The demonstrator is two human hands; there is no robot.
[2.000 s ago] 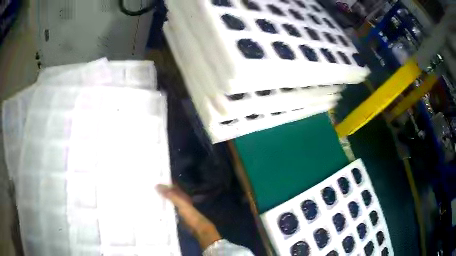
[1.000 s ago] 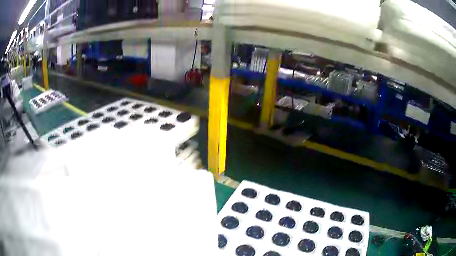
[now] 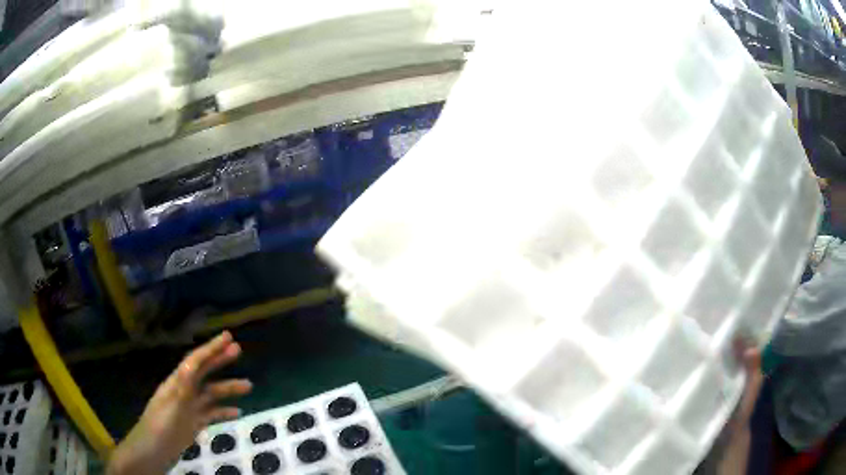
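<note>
A large white foam tray (image 3: 594, 213) with rows of bare square pockets is held up, tilted, across the middle and right of the view. My right hand (image 3: 748, 390) grips its lower right edge; only the fingers and part of the forearm show. Its left corner looks doubled, so there may be more than one sheet. My left hand (image 3: 190, 399) is at the lower left, raised with fingers apart and holding nothing. Below and beside it, a white foam tray (image 3: 286, 427) holds round black parts in rows, cut off by the bottom edge.
Stacked trays with black parts (image 3: 37, 431) stand at the lower left beside a yellow post (image 3: 63, 376). Blue shelving (image 3: 297, 190) is behind, under a pale overhead beam (image 3: 250, 125). A person in a light garment (image 3: 812, 343) is at the right edge.
The view has swung right. The white sheets, earlier low at the left, are now raised at the right in my right hand. My left hand has come into view, open.
</note>
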